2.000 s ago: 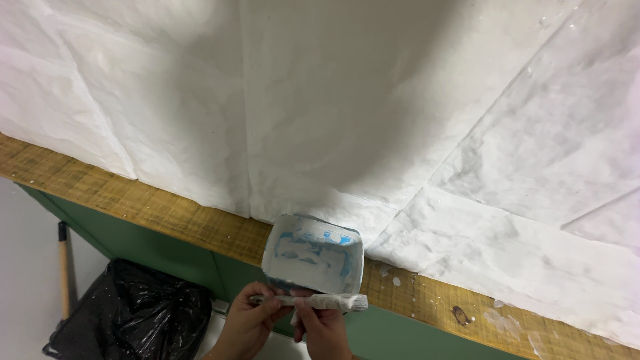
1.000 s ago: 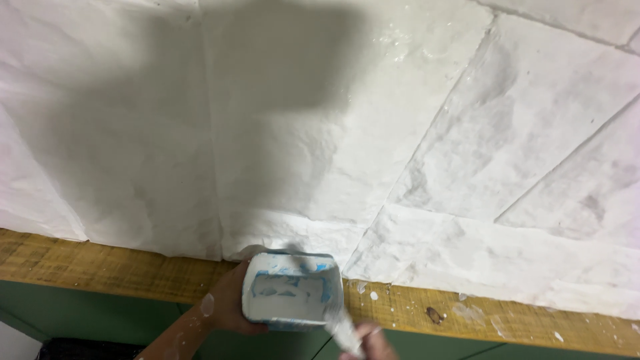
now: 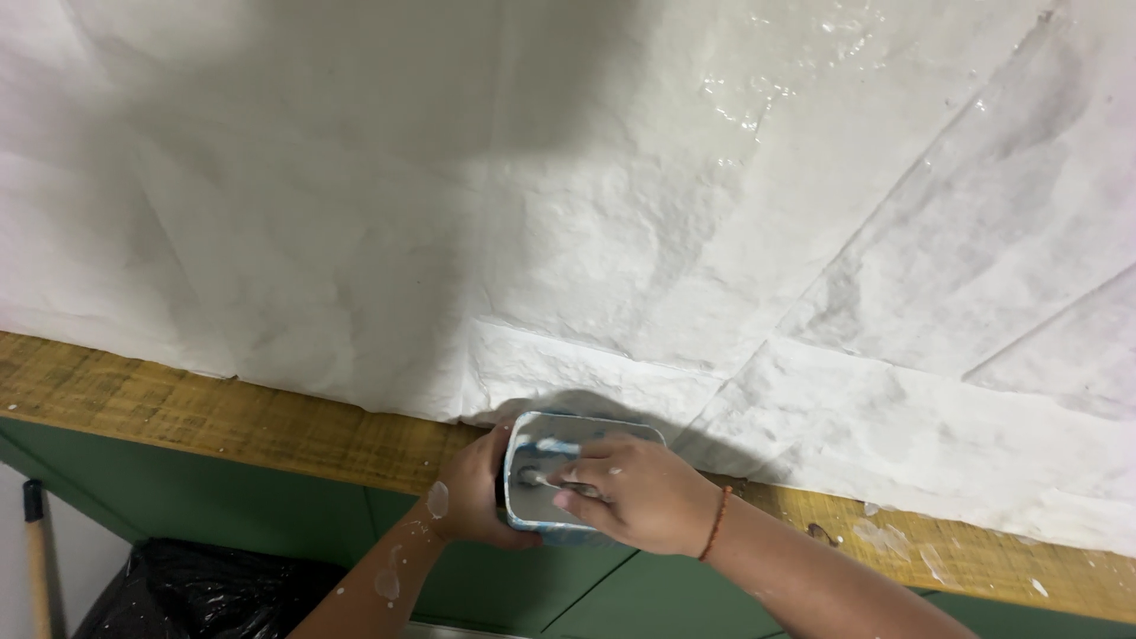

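Note:
My left hand [image 3: 484,488] grips the left side of a blue-and-white plastic tub [image 3: 586,426], which holds a whitish liquid. Over the tub, my right hand [image 3: 621,493] is closed around the handle of a paintbrush [image 3: 581,488]; its bristles dip into the liquid near the tub's left side. Dried white spots mark the left forearm, and a thin orange cord circles the right wrist. Behind the tub spreads a surface covered in overlapping white sheets [image 3: 603,257], wet and shiny at the upper right.
A wooden edge board [image 3: 355,435] with white splashes runs below the sheets, above green panels [image 3: 266,488]. At the lower left are a black plastic bag [image 3: 222,586] and a wooden handle with a dark tip [image 3: 37,559]. A shadow falls across the sheets.
Two seconds ago both hands were at the brush in front of the tub. My left hand has since taken hold of the tub's side, and my right hand has moved the brush into it.

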